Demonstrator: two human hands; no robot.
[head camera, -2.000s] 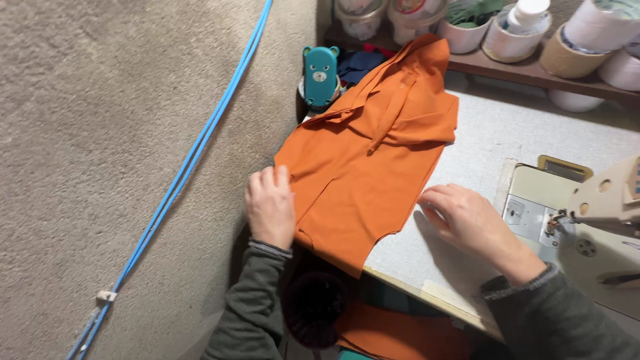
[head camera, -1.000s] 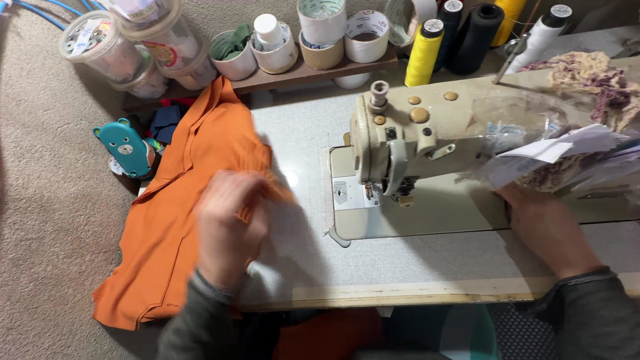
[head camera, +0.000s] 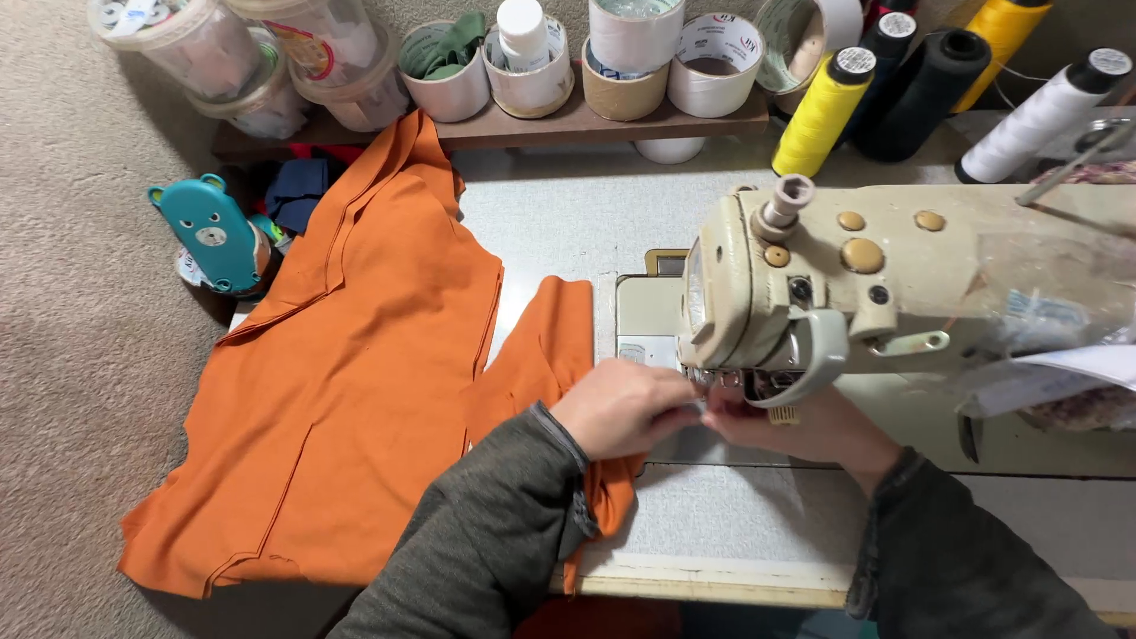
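Observation:
Both my hands meet at the needle area of a beige sewing machine (head camera: 799, 275). My left hand (head camera: 626, 404) has its fingers bent together just left of the presser foot; what is between the fingertips cannot be made out. My right hand (head camera: 799, 430) reaches under the machine head from the right, its fingertips close to the left ones and partly hidden by the grey lever. A smaller orange fabric piece (head camera: 555, 337) lies beside and beneath my left hand and wrist. Layered orange fabric (head camera: 355, 373) is spread over the table's left part, left of my left forearm.
Rolls and tubs stand along a brown shelf (head camera: 497, 129) at the back. Thread cones, among them a yellow one (head camera: 821, 115), stand behind the machine. A teal bear-faced case (head camera: 209, 232) is at the left by the wall. Papers and plastic (head camera: 1056, 373) lie at the machine's right.
My left hand has moved right from the orange fabric to the needle area. My right hand has moved left from beside the papers to the same spot. A smaller orange piece now lies nearer the machine.

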